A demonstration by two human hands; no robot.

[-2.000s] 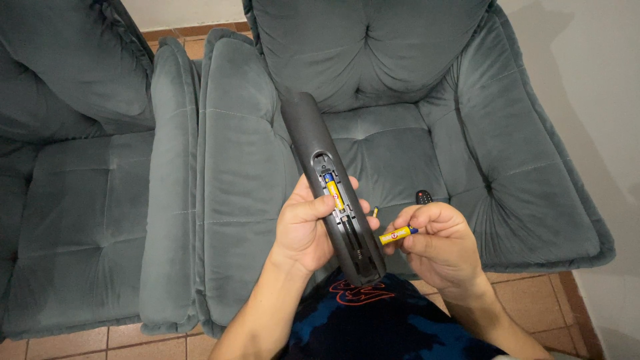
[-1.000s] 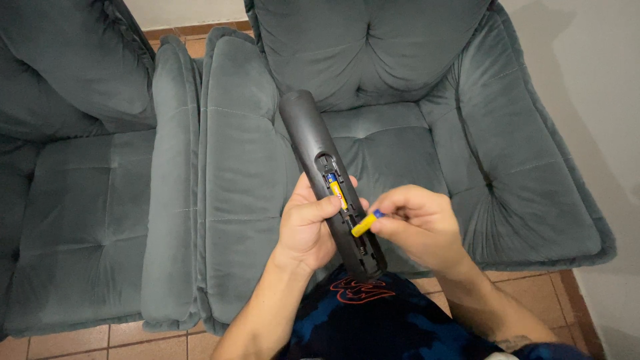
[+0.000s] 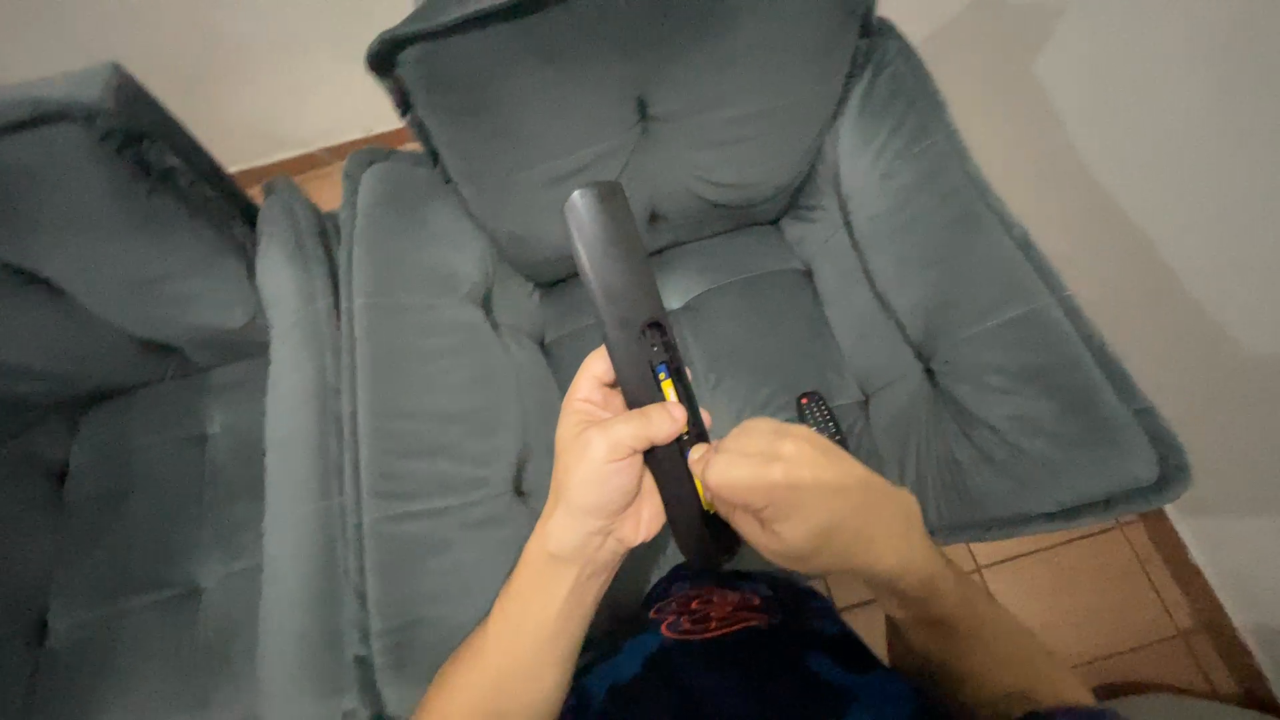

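My left hand [image 3: 610,455] grips a long black remote control [image 3: 612,255] from the left side, its battery compartment facing me. A yellow and blue battery [image 3: 669,384] lies in the upper part of the compartment, my left thumb over its lower end. At the lower part of the compartment, my right hand [image 3: 800,490] has its fingertips on a second yellow battery [image 3: 705,494], which is partly covered by the fingers. How far this battery sits inside cannot be told. Another black remote control with buttons [image 3: 820,415] rests on the sofa seat behind my right hand.
A grey-blue upholstered sofa seat [image 3: 760,340] with a padded backrest [image 3: 620,130] and a wide right armrest [image 3: 990,330] lies beneath and beyond my hands. More sofa sections [image 3: 160,500] stand on the left. Tiled floor [image 3: 1090,590] shows at the lower right, beside a pale wall.
My right hand has brought the second battery from beside the remote control to its lower compartment. The remote control now looks turned more to its side. The view has shifted.
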